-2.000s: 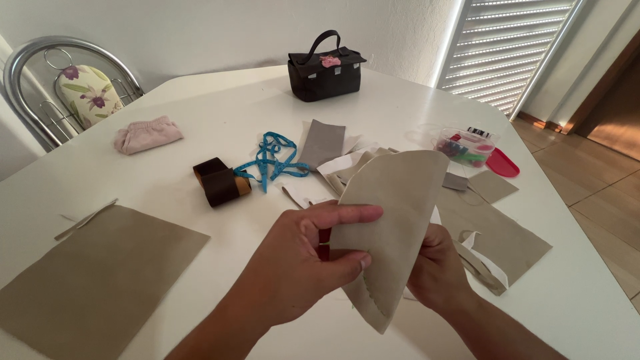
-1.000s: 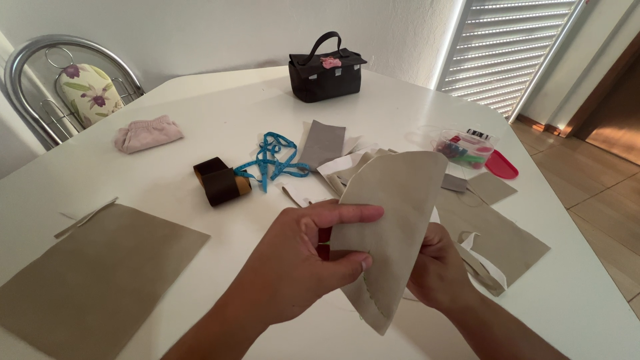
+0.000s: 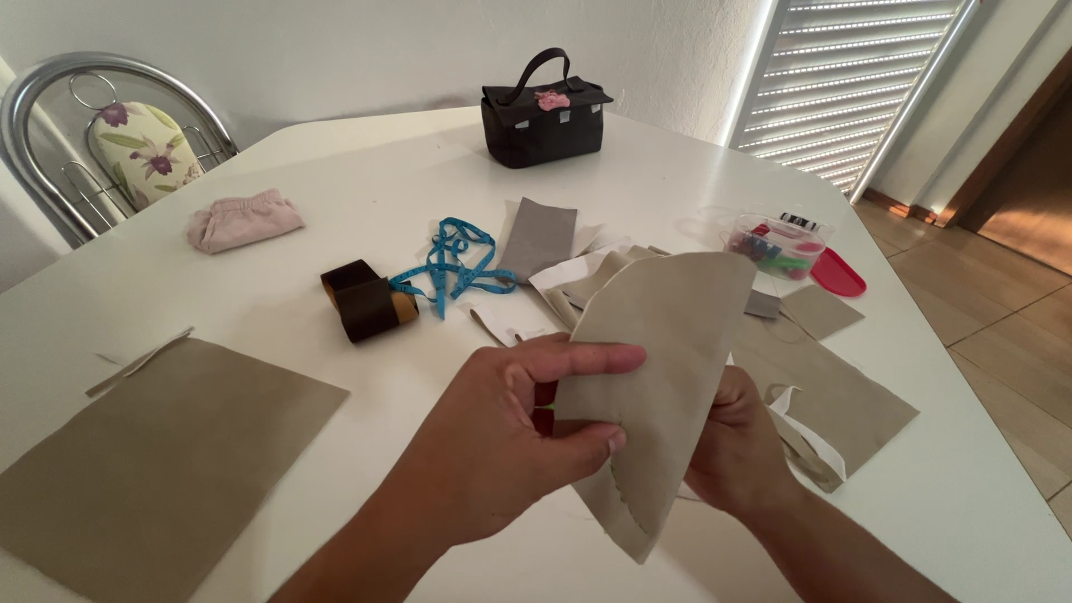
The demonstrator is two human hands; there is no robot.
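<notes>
My left hand [image 3: 502,435] pinches a beige fabric piece [image 3: 662,335] between thumb and fingers; the piece has a rounded top edge and a pointed lower end. A curved line of stitches, partly green, runs near its lower part. Something red shows behind the fabric beside my left fingers. My right hand [image 3: 737,444] is at the right edge of the piece, partly behind it, with its fingertips hidden. Beyond the hands lie a blue tape measure [image 3: 452,260], a grey fabric piece [image 3: 540,239] and white and beige scraps [image 3: 574,272].
A beige fabric sheet [image 3: 167,461] lies at left, another [image 3: 837,389] at right. On the white table [image 3: 377,176] are a dark strap roll [image 3: 364,301], folded pink cloth [image 3: 247,222], a black handbag [image 3: 544,126], a clear plastic box [image 3: 775,247] and its red lid [image 3: 837,272].
</notes>
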